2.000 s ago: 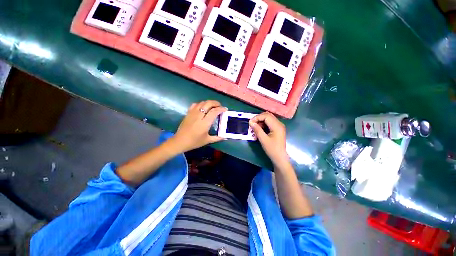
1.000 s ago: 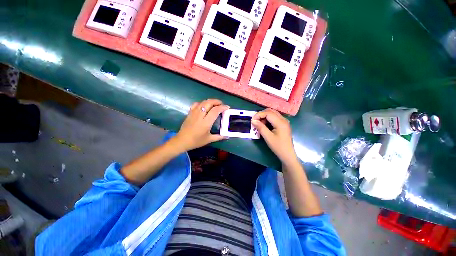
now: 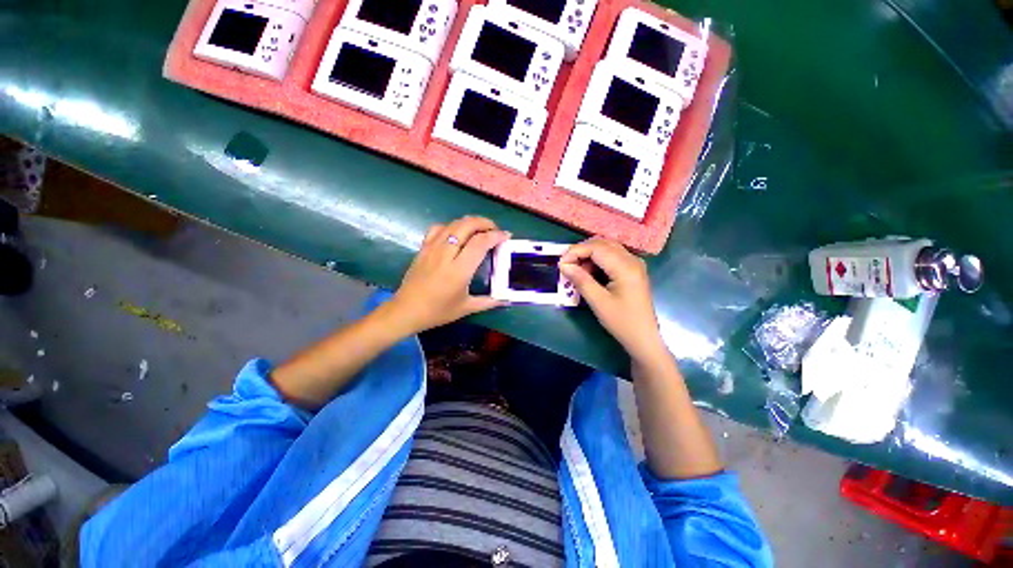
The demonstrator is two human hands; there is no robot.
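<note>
A white digital camera (image 3: 534,272) is held level at the bench's near edge, its black screen facing up. My left hand (image 3: 447,277) grips its left end between thumb and fingers. My right hand (image 3: 611,291) has its thumb and fingertips on the right end, over the small buttons beside the screen. Whether the right fingers hold a wipe cannot be seen. Beyond my hands a pink-red foam tray (image 3: 405,144) holds several white cameras in slanted columns, screens up. Its far edge is cut off by the picture's top.
A white bottle with a red-marked label and metal top (image 3: 872,269) lies at the right. Below it are white wipes (image 3: 861,383) and a crumpled clear film clump (image 3: 786,335). Clear film lies along the tray's right edge. A red plastic stool (image 3: 928,513) stands on the floor, lower right.
The view has shifted slightly, so the bottle and wipes sit further right. Both hands stay on the camera, with the right fingers still at its button end.
</note>
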